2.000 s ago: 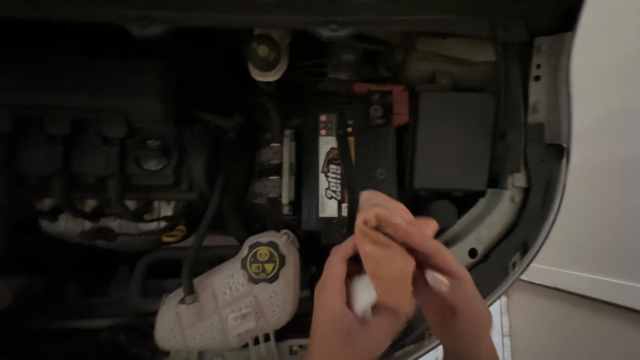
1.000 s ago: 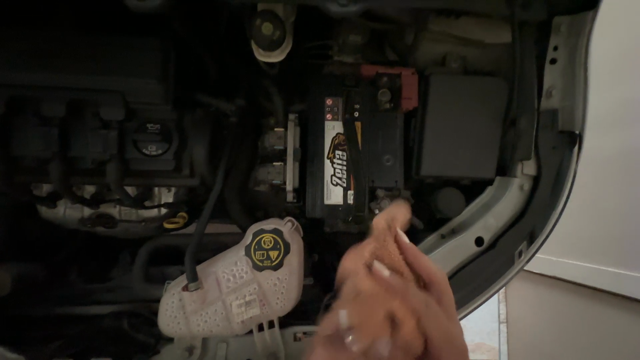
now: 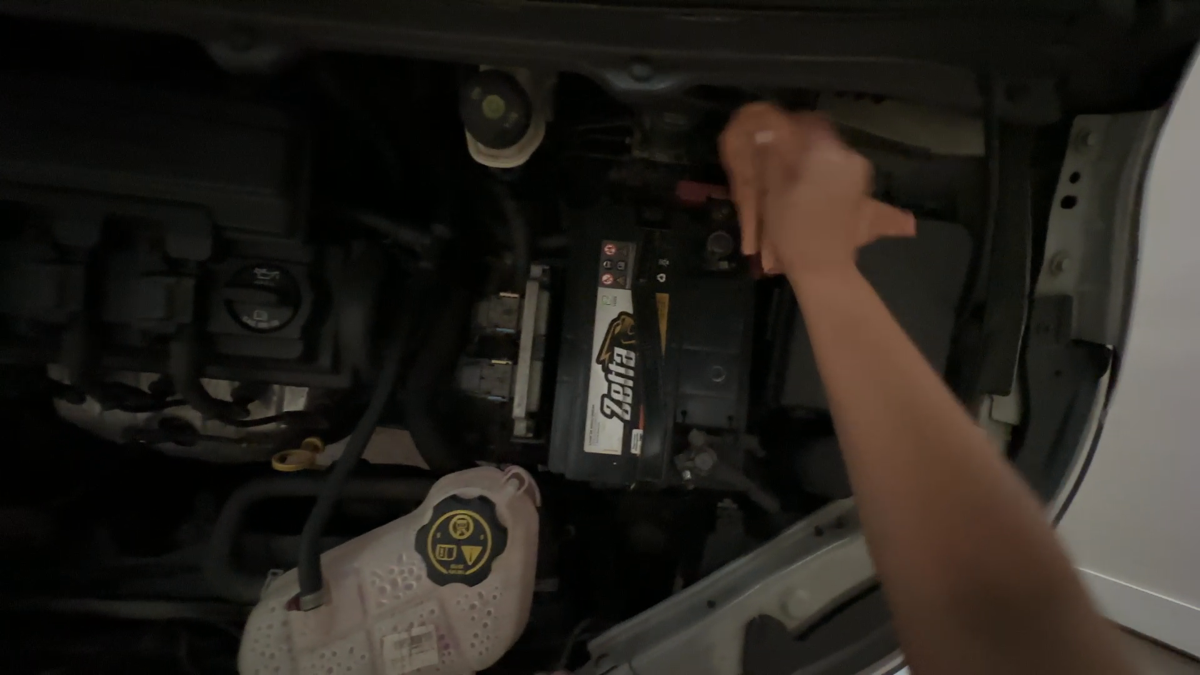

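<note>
My right hand (image 3: 816,202), blurred, reaches in from the lower right and grips an orange cloth (image 3: 750,169), whose ends stick out on both sides of the fingers. Hand and cloth are over the upper right of a black Zetta car battery (image 3: 703,356), beside its red terminal cover (image 3: 701,192); whether they touch it cannot be told. A metal clamp with a cable (image 3: 698,459) sits at the battery's lower end. My left hand is out of the picture.
A coolant tank (image 3: 375,600) with a black cap (image 3: 461,540) stands at lower left. Left of the battery are the engine's oil filler cap (image 3: 261,298) and a yellow dipstick ring (image 3: 298,456). A black box lid (image 3: 914,291) lies right of it, by the fender's metal edge (image 3: 1078,244).
Both hands were together at the battery's lower end, around the cloth. Now my right hand has moved up with the cloth to the battery's upper end, and my left hand has left the view.
</note>
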